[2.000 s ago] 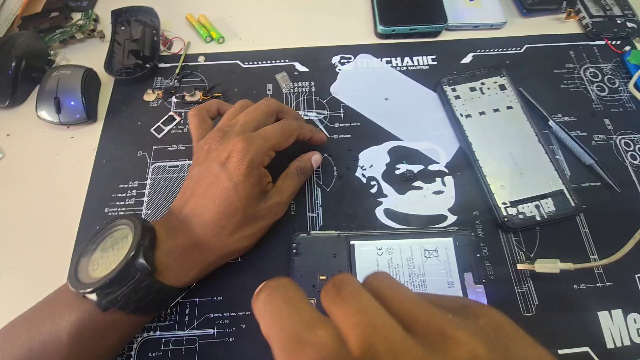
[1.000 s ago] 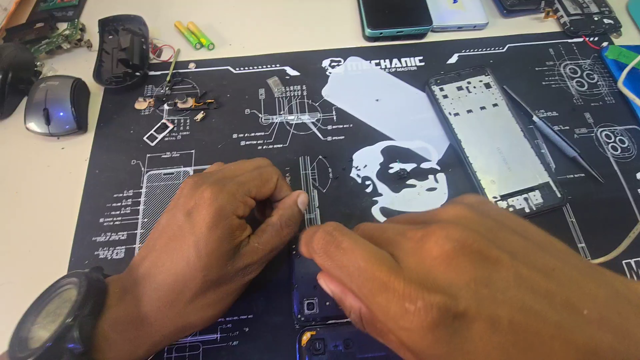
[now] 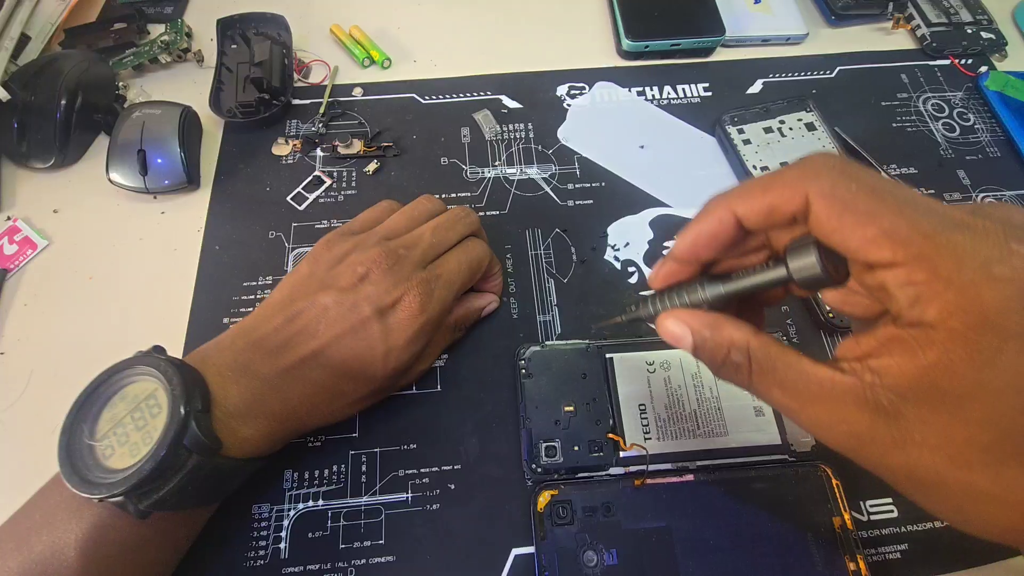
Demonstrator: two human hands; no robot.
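Between the fingertips and thumb of my right hand (image 3: 848, 320) is a grey metal precision screwdriver (image 3: 720, 290), its tip pointing left, above the top edge of an opened phone (image 3: 564, 392). That phone shows a black inner cover and a white Tecno battery (image 3: 688, 404). Below it lies a dark phone back cover (image 3: 688, 528), with an orange flex cable between the two. My left hand (image 3: 392, 288) rests on the black mat with its fingers curled, left of the phone; whether it holds anything is hidden.
A phone frame (image 3: 772, 132) lies behind my right hand, beside a white phone-shaped panel (image 3: 640, 144). Small parts and a SIM tray (image 3: 310, 190) lie at the upper left, near a computer mouse (image 3: 154, 146) and two batteries (image 3: 360, 46). More phones (image 3: 668, 28) stand along the back.
My right hand has lifted off the phone, and the screwdriver now shows in it. The phone's battery, covered by that hand a second ago, is again in sight.
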